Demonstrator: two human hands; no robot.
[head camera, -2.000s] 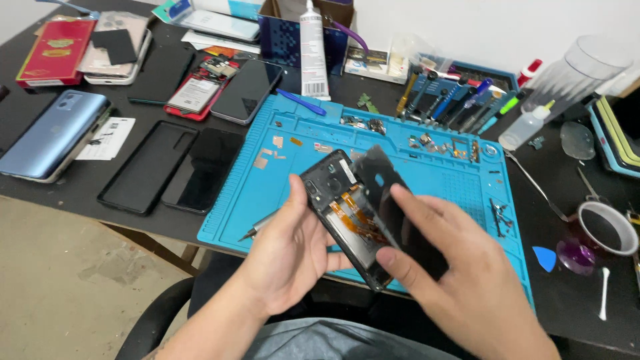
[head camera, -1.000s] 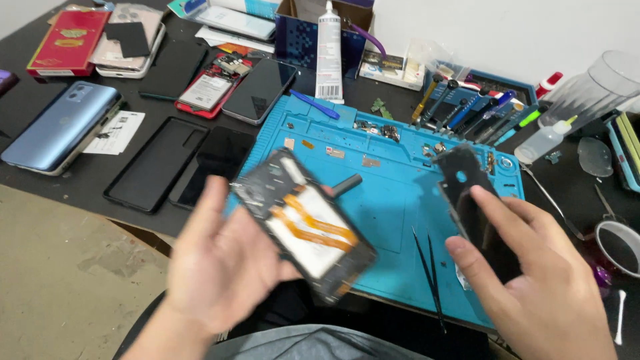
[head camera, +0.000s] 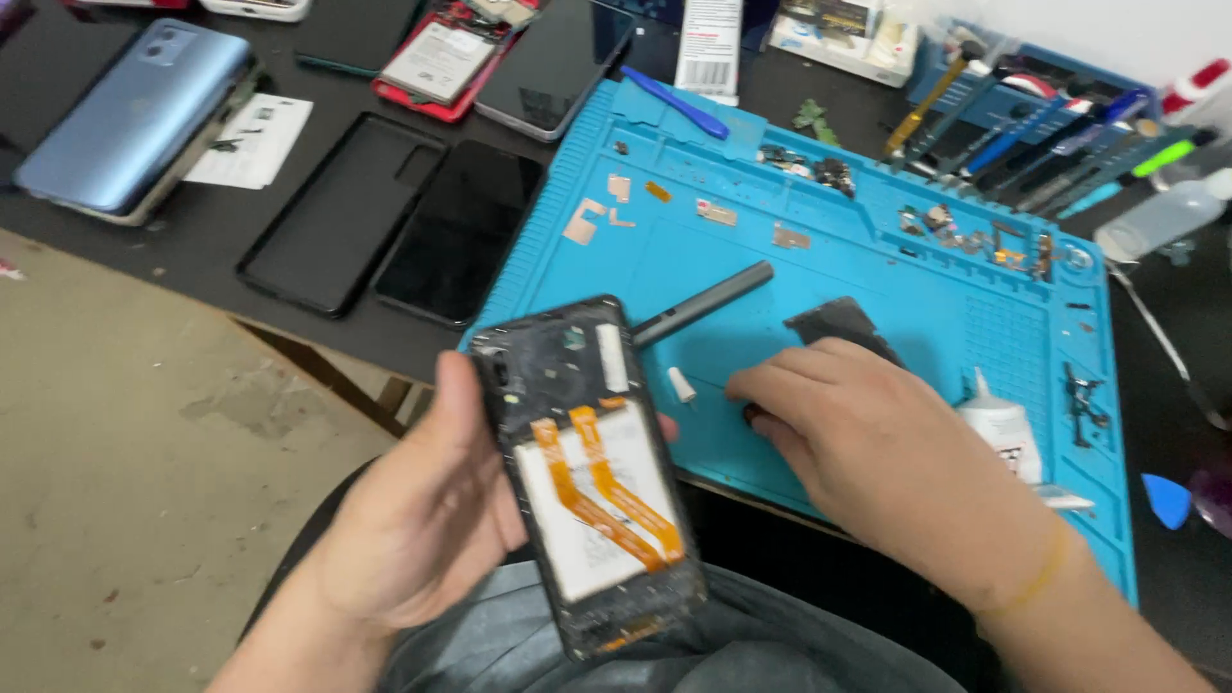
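Observation:
My left hand (head camera: 414, 510) holds an opened smartphone (head camera: 597, 472), its inner side up, with a white battery (head camera: 568, 529) crossed by orange flex cables (head camera: 616, 491). Over the blue repair mat (head camera: 635, 260) my right hand (head camera: 847, 423) bends down, fingertips near the mat's front edge; whether it grips anything is hidden. Just beyond its knuckles lies a dark back cover (head camera: 842, 327). A dark grey cylindrical tool (head camera: 707, 303) rests behind the phone, and a small white nozzle cap (head camera: 681, 385) lies between the hands. Partly behind my right wrist is a white glue tube (head camera: 1001, 433).
Left of the mat lie a black phone case (head camera: 337, 212), a black phone (head camera: 462, 231) and a blue phone (head camera: 135, 115). Tools stand in a blue rack (head camera: 1020, 106) at the back right. Metal scraps (head camera: 717, 212), a blue pry tool (head camera: 674, 101) and a blue pick (head camera: 1167, 500) lie about.
The dark back cover, held in my right hand in both earlier frames, now lies on the mat. Tweezers seen on the mat one second ago no longer show. The phone has stayed in my left hand.

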